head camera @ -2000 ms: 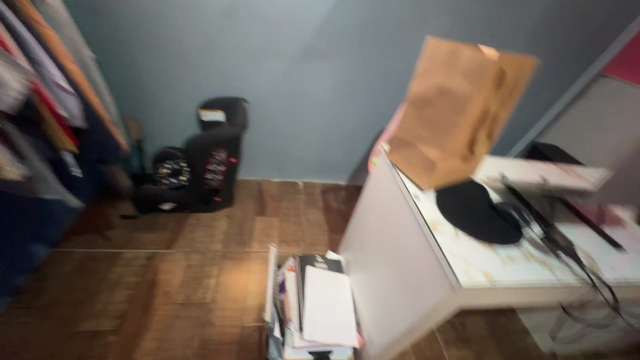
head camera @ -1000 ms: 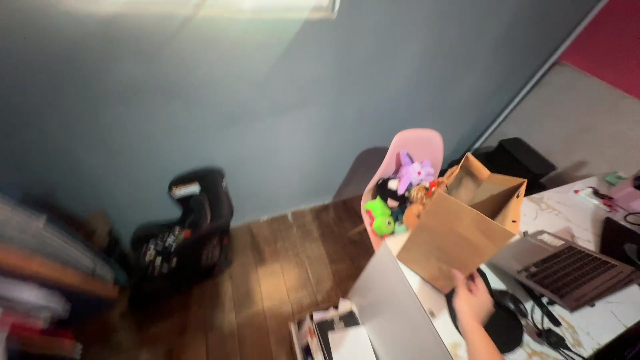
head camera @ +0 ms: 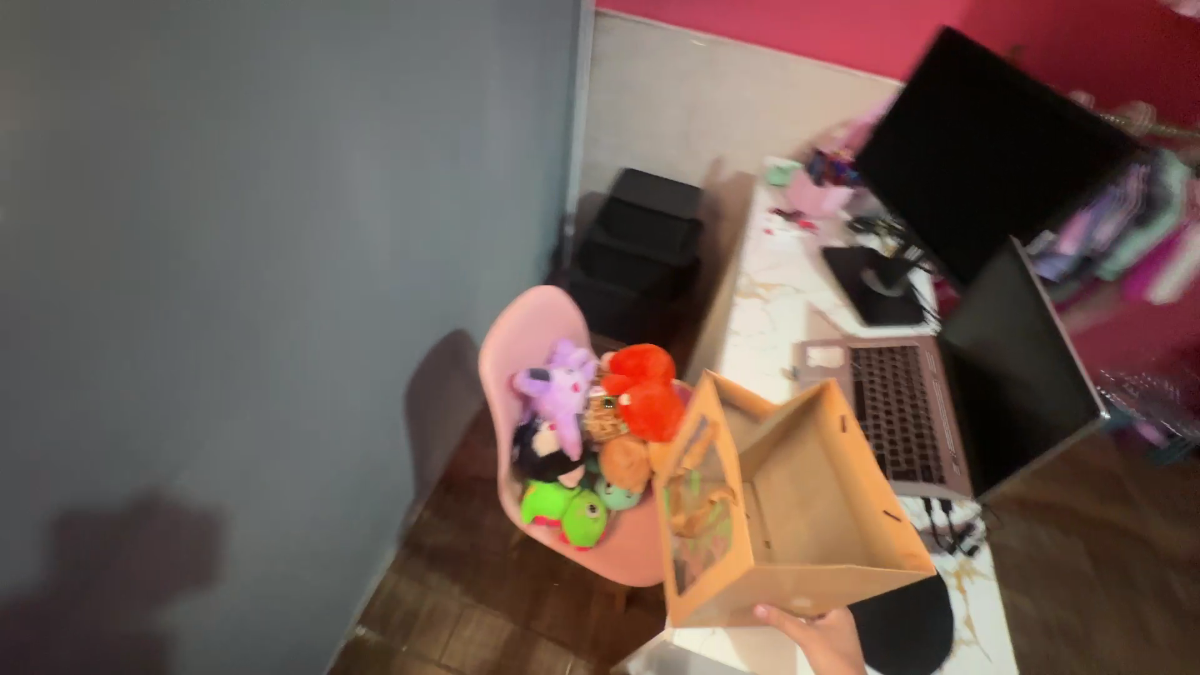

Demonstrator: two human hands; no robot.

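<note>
My right hand [head camera: 820, 639] is at the bottom, its thumb and fingers against the lower side of a brown paper bag [head camera: 806, 487]. The bag is tilted with its open mouth toward me, looks empty inside, and has a clear window in its left side. It is above the edge of a white marble-patterned desk [head camera: 764, 323]. Left of the bag, a pink chair [head camera: 525, 328] holds several plush toys: a purple one [head camera: 562, 389], a red one [head camera: 647, 389], a green one [head camera: 567, 511] and others. My left hand is out of view.
An open laptop [head camera: 891, 412] and a monitor [head camera: 984, 155] stand on the desk, with cables near the laptop. A black round-edged mat [head camera: 905, 623] lies beside my hand. Behind the chair are black boxes [head camera: 642, 234]; a grey wall [head camera: 281, 234] is at the left.
The view has swung right toward the desk and chair. My right hand, unseen two seconds ago, is at the bag, whose mouth now faces me more.
</note>
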